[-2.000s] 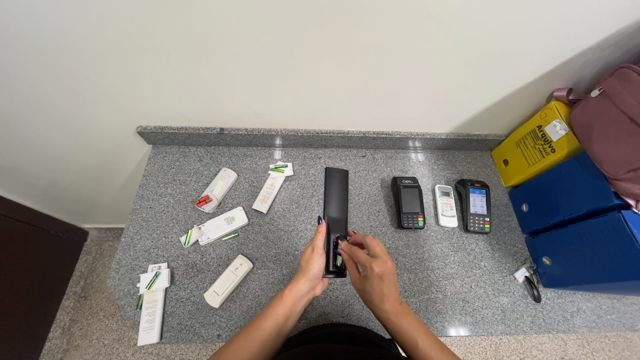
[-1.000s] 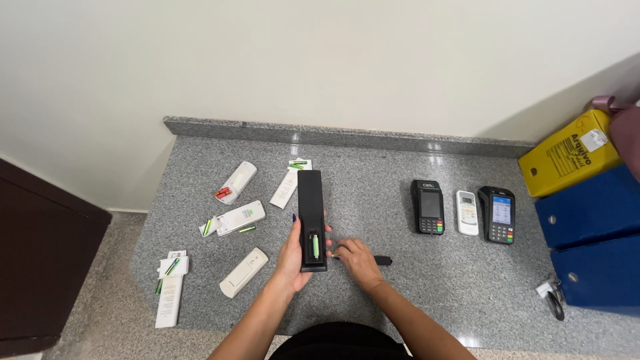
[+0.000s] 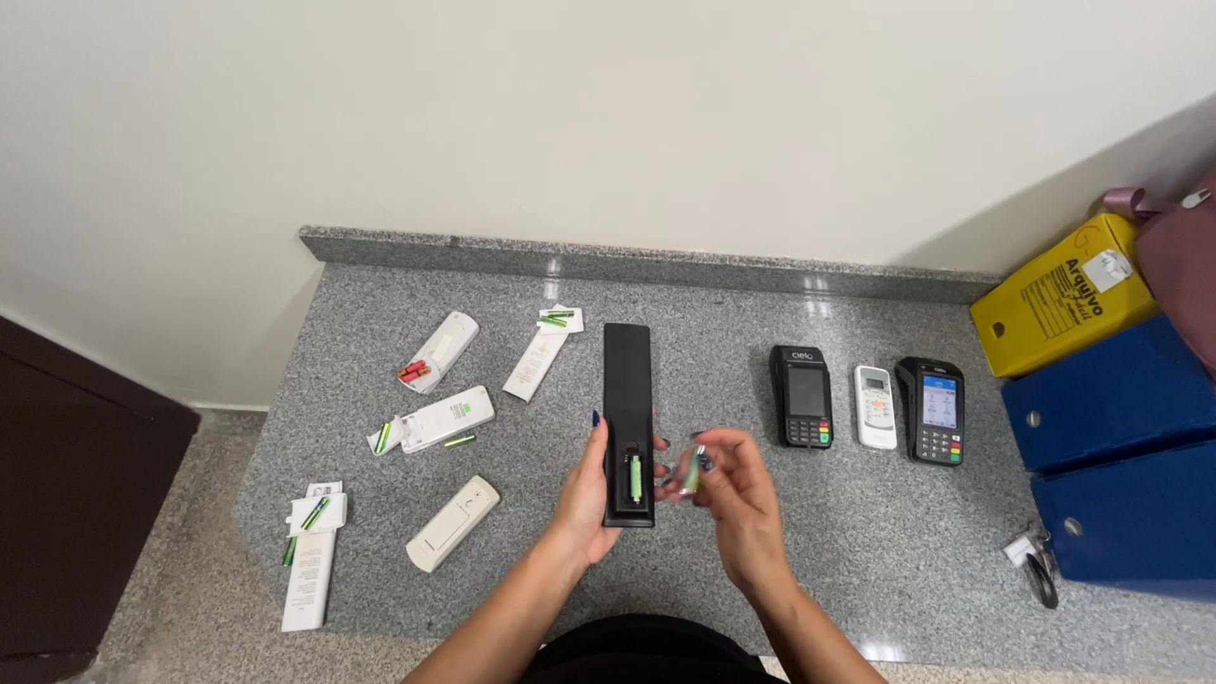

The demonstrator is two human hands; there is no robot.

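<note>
My left hand (image 3: 581,503) holds a long black remote control (image 3: 628,380) near its lower end, back side up. Its battery compartment is uncovered, and one green battery (image 3: 636,478) lies inside. Just to the right, my right hand (image 3: 746,503) pinches a blurred green battery (image 3: 693,472) between its fingers. On the left lie a white remote with red batteries (image 3: 438,351), a white remote with a green battery beside it (image 3: 451,419), a cream remote (image 3: 453,524) with its back closed, and two slim white remotes (image 3: 538,363), (image 3: 311,579) with green batteries on their covers.
Two black card terminals (image 3: 802,396), (image 3: 934,410) flank a white air-conditioner remote (image 3: 875,407) on the granite counter (image 3: 684,323). At the right stand a yellow file box (image 3: 1064,294), blue file boxes (image 3: 1092,399) and a pink bag (image 3: 1183,266); keys (image 3: 1034,560) lie before them. A low granite ledge (image 3: 665,266) runs along the wall.
My right hand has come up off the counter beside the black remote and now holds a green battery. The black remote stays in my left hand.
</note>
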